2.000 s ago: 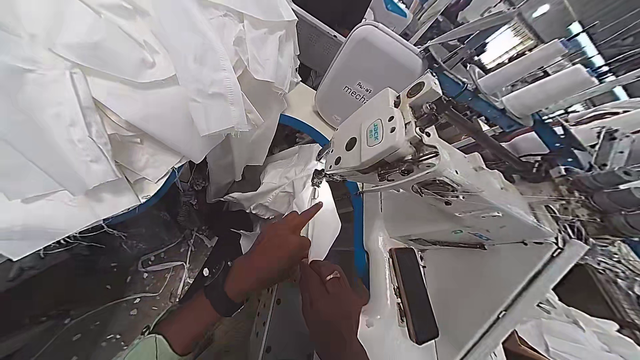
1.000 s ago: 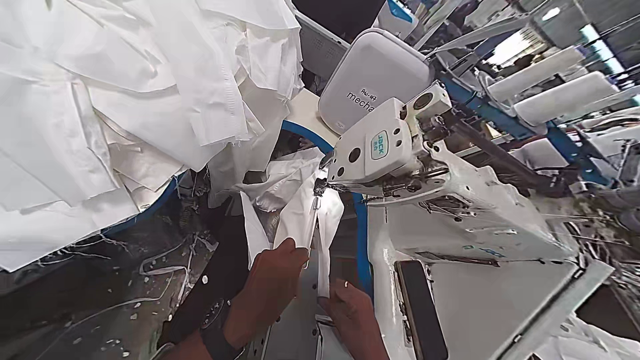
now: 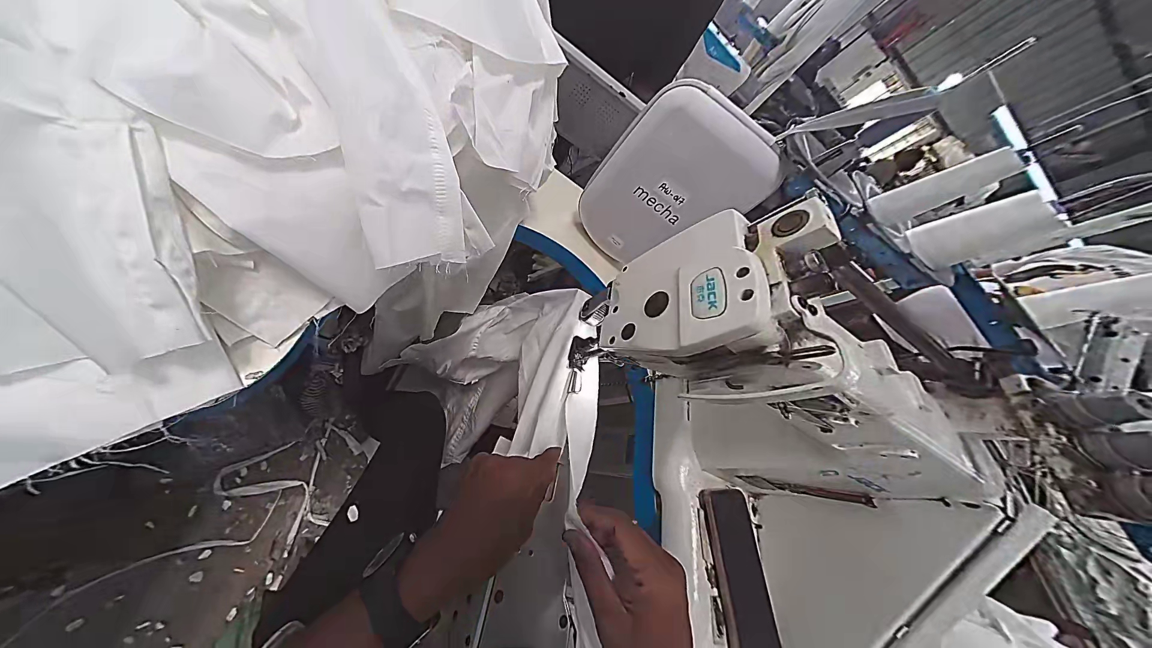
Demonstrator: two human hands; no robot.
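White fabric [image 3: 540, 387] runs under the presser foot of a white Jack sewing machine [image 3: 675, 297], where the needle area is lit. My left hand [image 3: 508, 495], with a dark watch at the wrist, grips the fabric's left part a little below the foot. Lower and to the right, my right hand [image 3: 630, 576] pinches the fabric's narrow edge between thumb and fingers. Behind the foot the rest of the piece lies bunched. The left fingertips are partly hidden in the cloth.
A large heap of white cut fabric [image 3: 270, 180] fills the upper left. A pale zip case [image 3: 675, 171] bearing writing stands behind the machine head. A dark phone-like object [image 3: 740, 567] lies on the machine's right side. Thread scraps and lint lie at the lower left.
Two seconds ago my left index finger pointed along the fabric near the foot; now that hand grips the cloth. Both hands hold fabric folds, and more cloth is bunched behind the foot.
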